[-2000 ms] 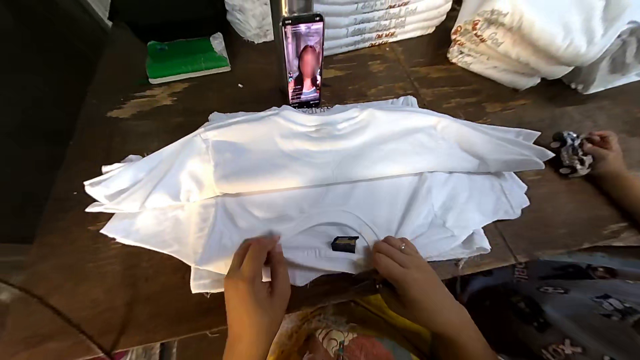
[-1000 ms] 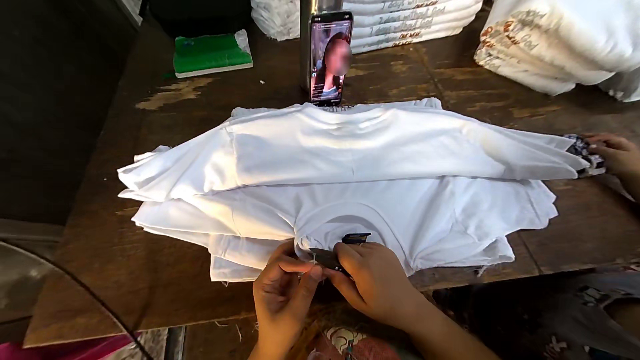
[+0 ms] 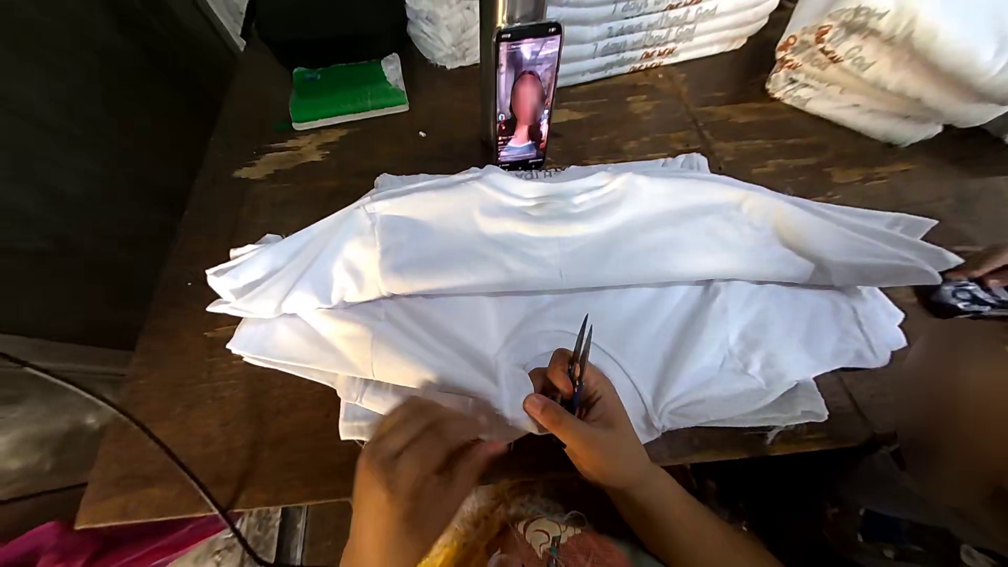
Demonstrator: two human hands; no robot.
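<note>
A stack of white T-shirts (image 3: 472, 244) lies across the wooden table, sleeves out to both sides. My right hand (image 3: 591, 417) grips small metal thread snips (image 3: 580, 362), blades pointing up and away, over the neckline of the nearest shirt. The blades look slightly apart. Left of it, my left hand (image 3: 421, 465) is blurred, its fingers bent near the lower edge of the shirts; whether it holds anything cannot be told.
Behind the shirts a phone (image 3: 528, 94) leans upright against a metal cylinder. A green pad (image 3: 346, 93) lies back left. Folded printed shirts (image 3: 661, 35) and a white cloth pile (image 3: 898, 67) are behind. At right, another person's hand (image 3: 984, 268) touches a dark toy vehicle (image 3: 969, 298).
Both hands were together at the neckline one second ago; now they are apart. The snips now show clearly in my right hand. Two seconds ago both hands were on the collar, either side of a black label.
</note>
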